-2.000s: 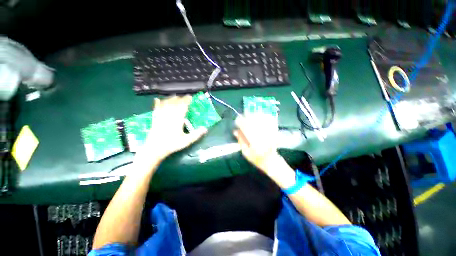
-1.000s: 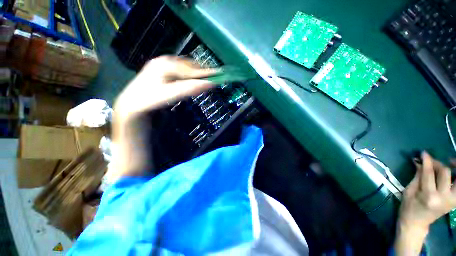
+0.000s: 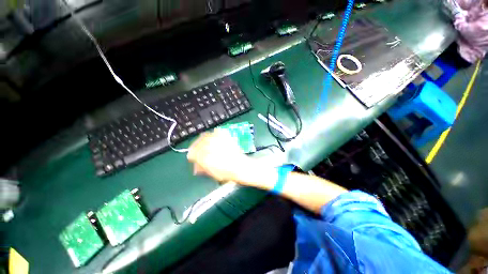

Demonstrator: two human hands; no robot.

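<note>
My right hand (image 3: 216, 158), with a blue wrist strap (image 3: 282, 179), is blurred over the bench. It covers part of a green circuit board (image 3: 242, 137). The white cable (image 3: 140, 100) runs down across the keyboard and its lower end reaches my fingers; whether they grip it is unclear. Two more green boards lie at the lower left, one (image 3: 121, 217) beside the other (image 3: 81, 239). A black cable (image 3: 172, 213) runs from the nearer board along the front edge. My left hand is out of the picture.
A black keyboard (image 3: 171, 126) lies behind the boards. A black scanner (image 3: 283, 85), its cable and white sticks (image 3: 275, 124) lie right of it. A yellow ring (image 3: 349, 64) lies on a black mat. A blue coiled cord (image 3: 336, 53) hangs there. Black trays (image 3: 385, 187) and a blue stool (image 3: 428, 109) are right.
The view has swung back right from the left tray. My left hand, which held a green board over that tray, has left the picture. My right hand is now beside the right-hand board.
</note>
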